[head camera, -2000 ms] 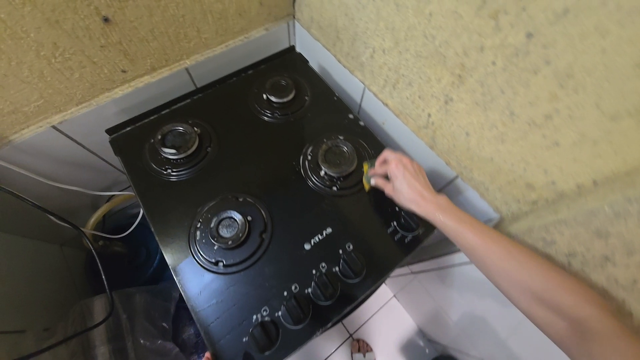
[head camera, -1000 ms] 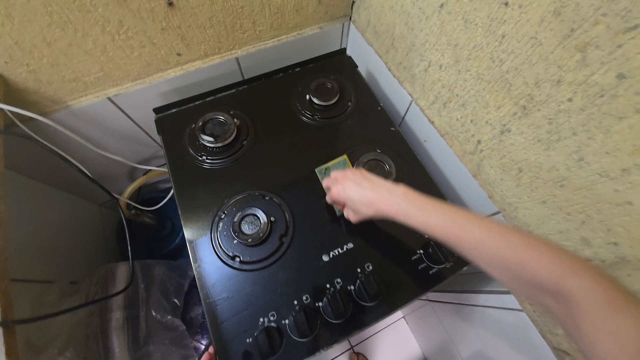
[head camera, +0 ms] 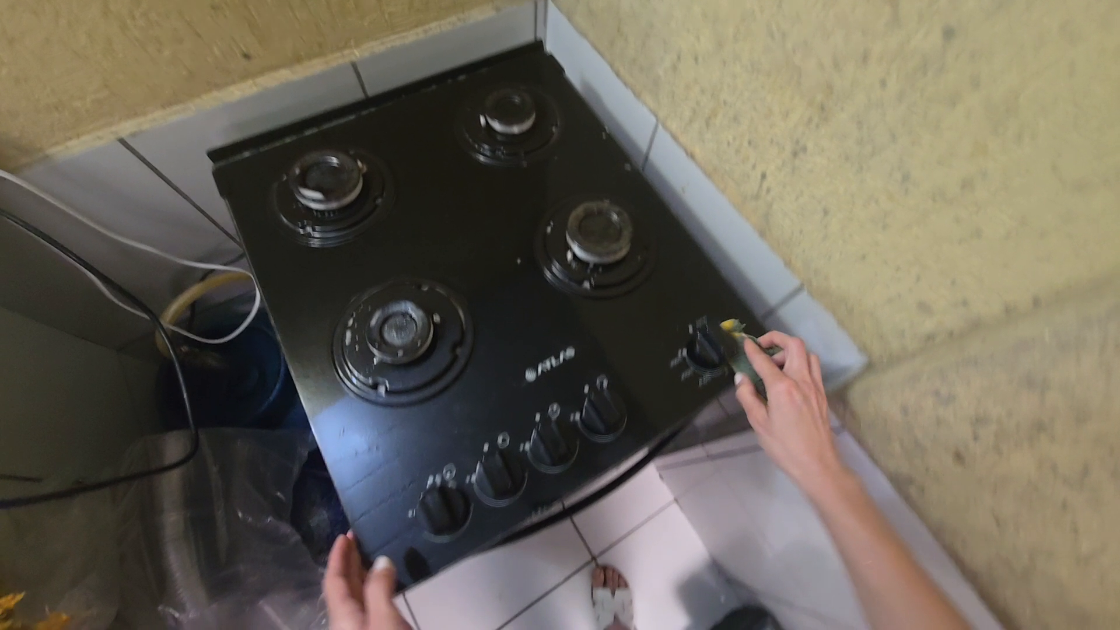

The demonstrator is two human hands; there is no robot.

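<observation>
A black Atlas gas stove (head camera: pixel 472 236) fills the middle of the view, with several burners, among them the front right one (head camera: pixel 598 233) and the front left one (head camera: pixel 400 332). My right hand (head camera: pixel 787 398) grips a green and yellow scouring sponge (head camera: pixel 749 363) at the stove's right front corner, beside the rightmost knob (head camera: pixel 705 348). The sponge is partly hidden by my fingers. My left hand (head camera: pixel 363 586) rests at the front left corner, thumb on the edge and fingers at the side; whether it grips the stove is not plain.
Tiled walls (head camera: pixel 262 122) border the stove behind and at right. At left are a blue bucket (head camera: pixel 232 367), a white cable (head camera: pixel 157 249), a black cable (head camera: pixel 179 350) and clear plastic sheeting (head camera: pixel 210 516). A sandaled foot (head camera: pixel 611 599) stands on the tiled floor (head camera: pixel 534 569).
My right hand has moved with the sponge from the cooktop beside the front right burner to the right front corner, near the rightmost knob. More of my left hand shows.
</observation>
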